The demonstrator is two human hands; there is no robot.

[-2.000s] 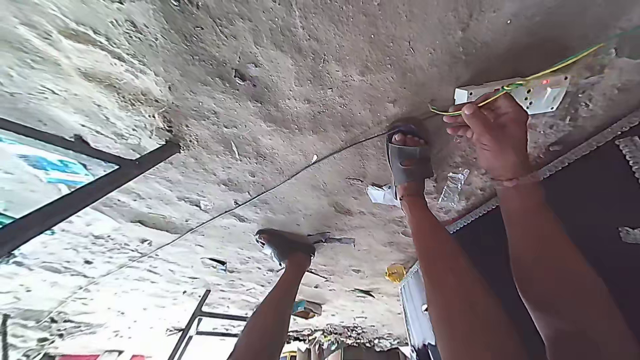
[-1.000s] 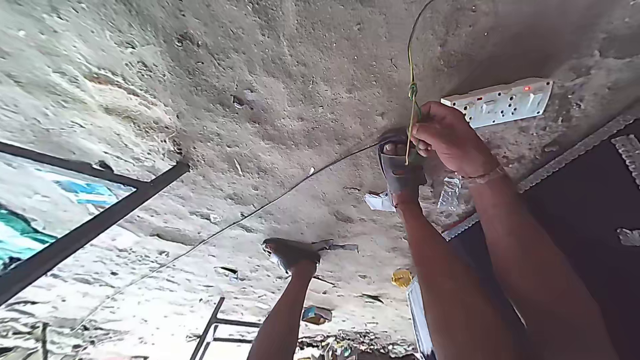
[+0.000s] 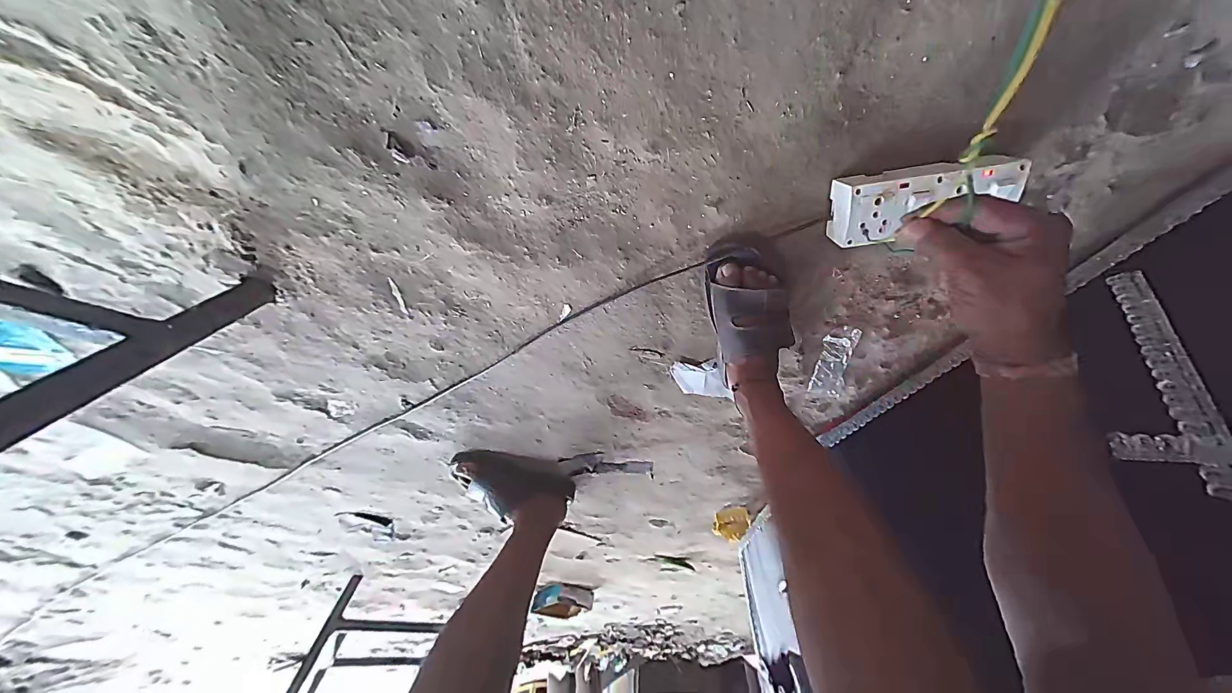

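Observation:
My right hand (image 3: 1001, 255) reaches in from the lower right, its thumb and fingers pinching the lower ends of a twisted pair of yellow and green wires (image 3: 1015, 82). The wires rise from a knot or twist above the fingers to the top edge. Just behind the wires and fingertips, a white multi-socket power strip (image 3: 881, 207) lies on the rough ground, with a red indicator lit near its right end. The fingers overlap the strip; whether they touch it I cannot tell. My left hand is not in view.
A thin cable (image 3: 500, 358) crosses the ground to my sandalled foot (image 3: 751, 313). My other foot (image 3: 515, 481) stands lower left. Clear plastic wrap (image 3: 834, 362) and a white scrap (image 3: 701, 378) lie nearby. Dark metal frames (image 3: 159, 337) stand left; dark fabric with lace trim (image 3: 1169, 375) spreads right.
My right hand, holding the wires, has moved from beside my foot rightward to in front of the power strip.

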